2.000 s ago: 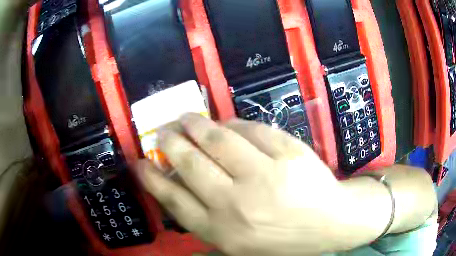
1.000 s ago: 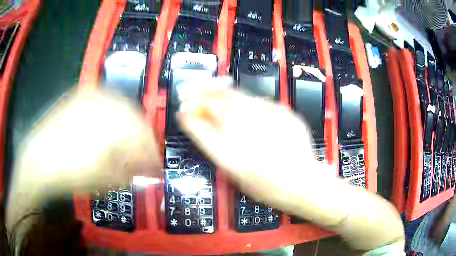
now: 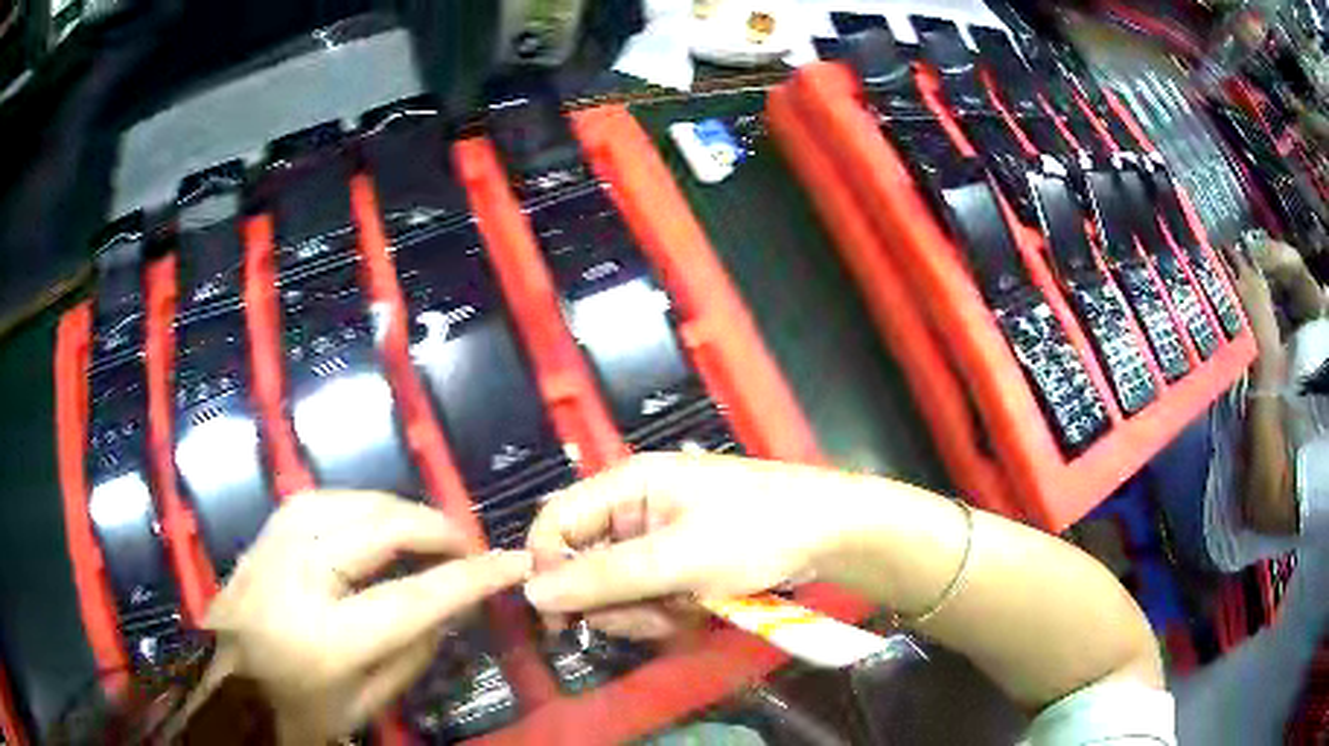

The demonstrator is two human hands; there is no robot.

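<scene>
Black flip phones [image 3: 474,386] lie opened in the slots of a red foam tray [image 3: 758,386], their screens glaring. My left hand [image 3: 350,598] is over the tray's lower part, its fingertips meeting those of my right hand [image 3: 678,539]. Whether anything thin is pinched between the fingertips cannot be told. My right hand also holds a white-and-orange card or stick [image 3: 802,630], which sticks out under the palm toward the wrist. My hands hide parts of the lower keypads.
A second red tray [image 3: 1122,459] with several opened phones stands to the right, on dark green matting [image 3: 787,277]. A small blue-and-white block [image 3: 710,149] lies between the trays. White papers [image 3: 656,51] lie behind. Another person's arm [image 3: 1271,423] is at the far right.
The view has swung, so the tray sits further left and the right-hand tray shows more. My hands, apart and blurred over the phones before, now meet at the fingertips near the tray's front.
</scene>
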